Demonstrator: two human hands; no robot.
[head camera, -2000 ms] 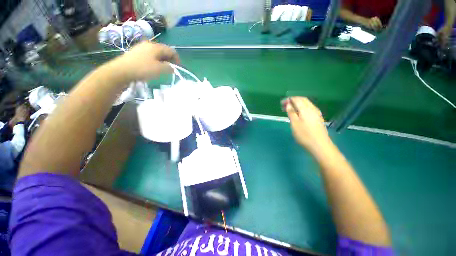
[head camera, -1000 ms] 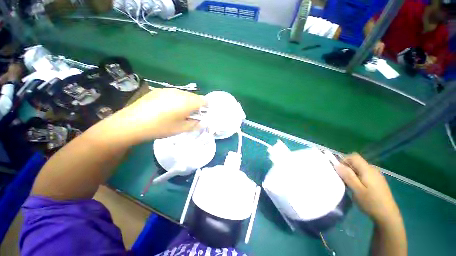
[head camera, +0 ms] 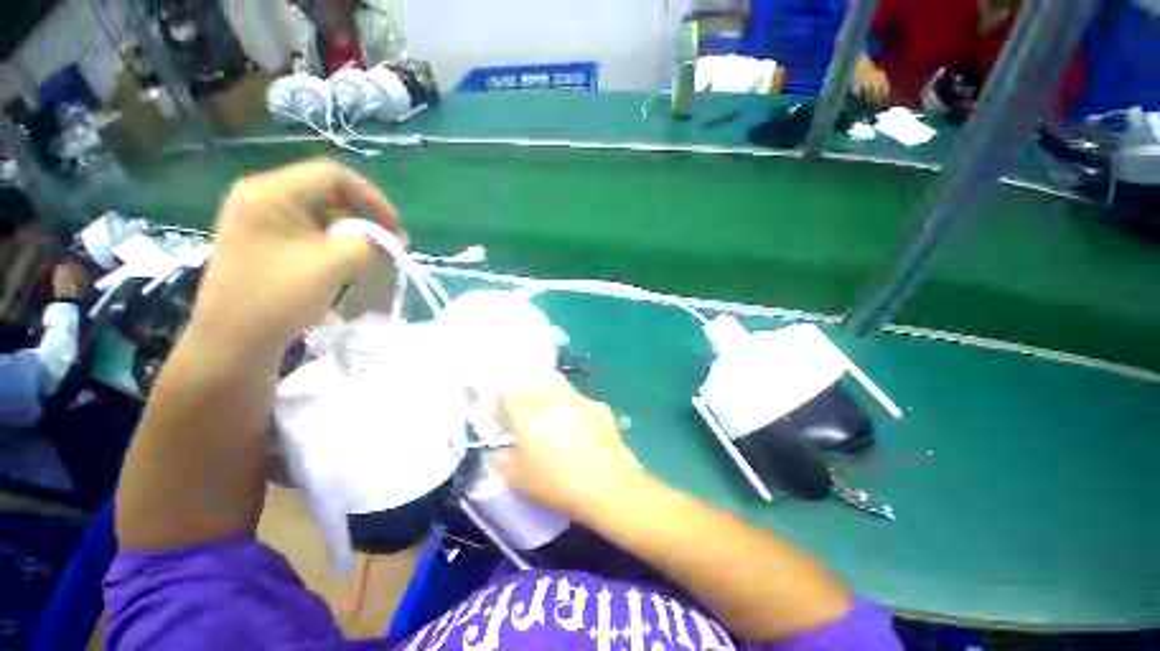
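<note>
My left hand (head camera: 299, 242) is closed on looped white cords above a white camera housing (head camera: 382, 420) with a black lower part. The housing hangs or leans near the bench's front edge; its support is hidden. A second white housing (head camera: 503, 333) is just behind it. My right hand (head camera: 566, 452) is against the white parts between the housings; its fingertips are lost in glare. Another housing, with a white antenna bar, is partly under my right hand. A separate housing (head camera: 770, 369) lies on the green mat at right, antennas at its sides, thin wires trailing out.
A green conveyor belt (head camera: 636, 210) runs behind the bench. A slanted metal post (head camera: 941, 191) stands at right. White housings (head camera: 344, 95) sit beyond the belt. More camera parts and a person's arm are at far left. People in red are at top right.
My right hand has left the housing at right and moved left to the cluster. My left hand has risen with the cords, and the left housings have shifted towards the front left.
</note>
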